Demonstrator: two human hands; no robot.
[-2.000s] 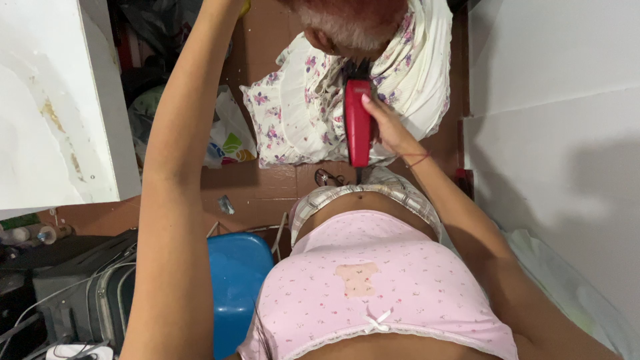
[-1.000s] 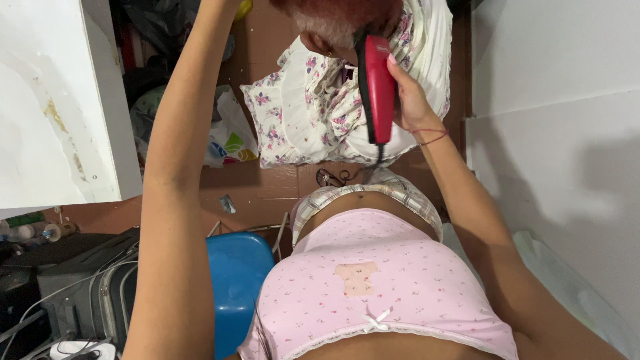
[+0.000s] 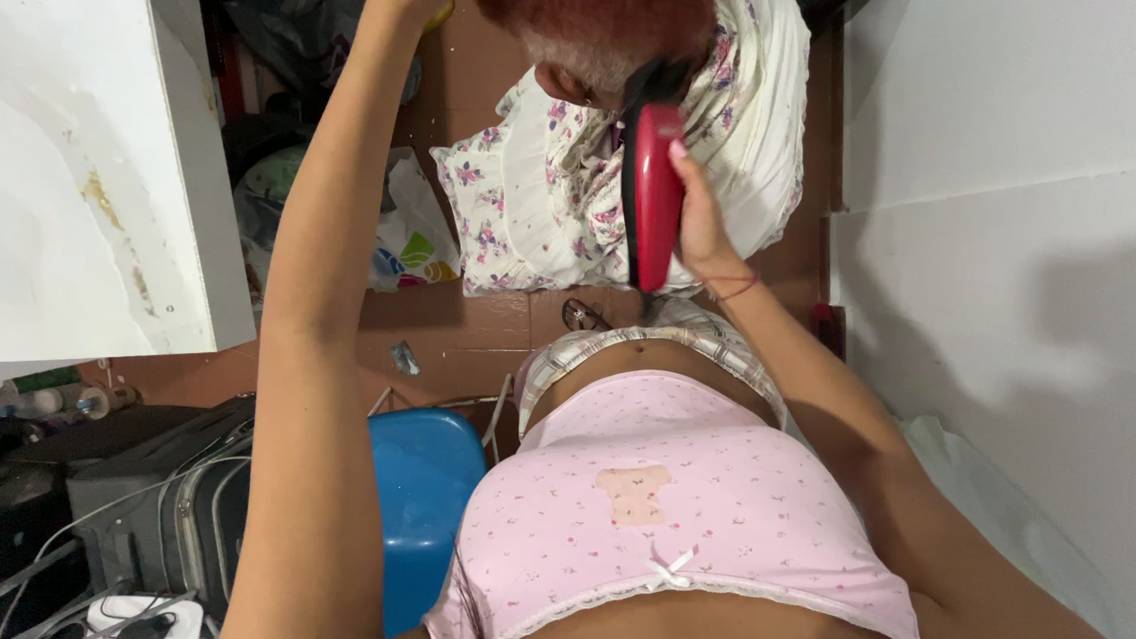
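Observation:
A red and black electric hair clipper (image 3: 655,200) is gripped in my right hand (image 3: 706,213), its dark blurred head against the short hair at the back of a seated person's head (image 3: 590,44). That hair is reddish above and pale near the ear. White cloth with purple flowers (image 3: 524,213) drapes around the person. My left arm reaches up past the head's left side; only part of my left hand (image 3: 417,9) shows at the top edge, with a bit of something yellow beside it. Its fingers are cut off by the frame.
A blue plastic chair (image 3: 426,497) stands below, near a grey bag (image 3: 151,497) with cables. A white cabinet (image 3: 191,177) juts in at left, and a white wall (image 3: 985,106) runs along the right. A plastic bag (image 3: 413,222) and a pair of glasses (image 3: 583,314) lie below the cloth.
The clipper moved right and tilted between the two earlier frames; now it is more upright and somewhat back to the left. The person's head has shifted slightly. My left arm stays raised.

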